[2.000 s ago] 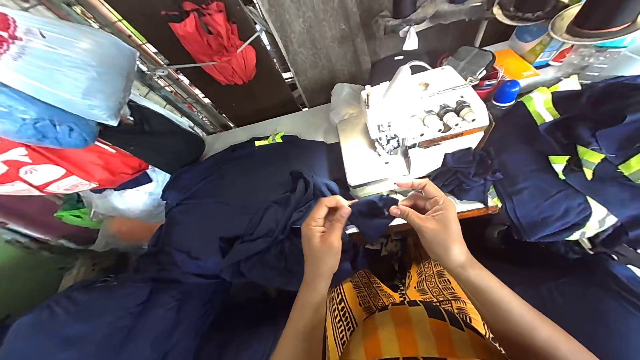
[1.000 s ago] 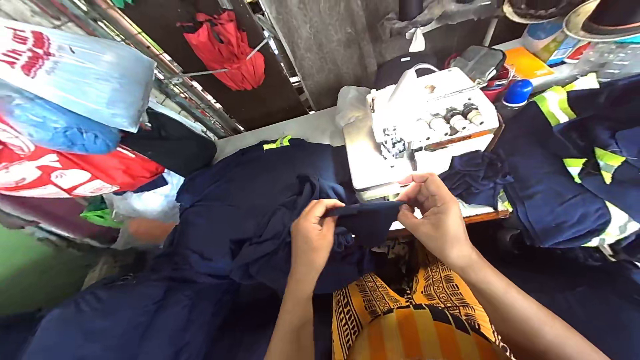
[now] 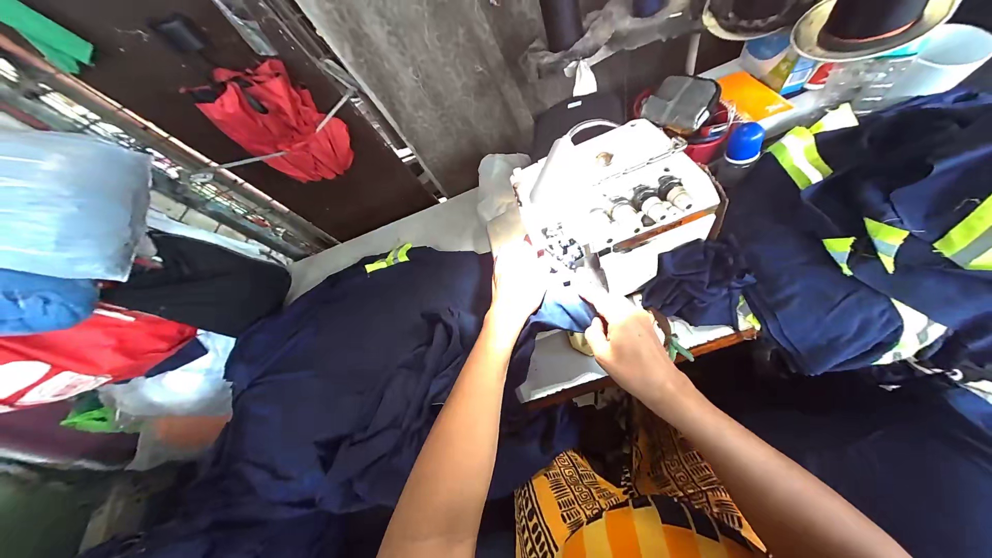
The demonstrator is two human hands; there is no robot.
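Observation:
A white overlock sewing machine (image 3: pixel 612 186) stands on the table, its needle area brightly lit. My left hand (image 3: pixel 518 283) lies on navy fabric (image 3: pixel 564 310) at the left of the presser foot; glare hides its fingertips. At the front right of the foot, my right hand (image 3: pixel 628 337) pinches the edge of the same fabric between thumb and fingers. The fabric runs down and left into a large navy garment (image 3: pixel 364 349) with a yellow-green reflective strip, which spreads over the table's left side.
Navy garments with reflective bands (image 3: pixel 837 263) are heaped at the right. Behind the machine are a red basket (image 3: pixel 707 147), a blue-capped bottle (image 3: pixel 744 143) and an orange packet (image 3: pixel 753 97). Plastic-wrapped bundles (image 3: pixel 70 201) fill the left. A red umbrella (image 3: pixel 279 120) hangs behind.
Both hands have moved forward from the near edge of the table to the machine's presser foot, bringing the navy fabric they held up between them.

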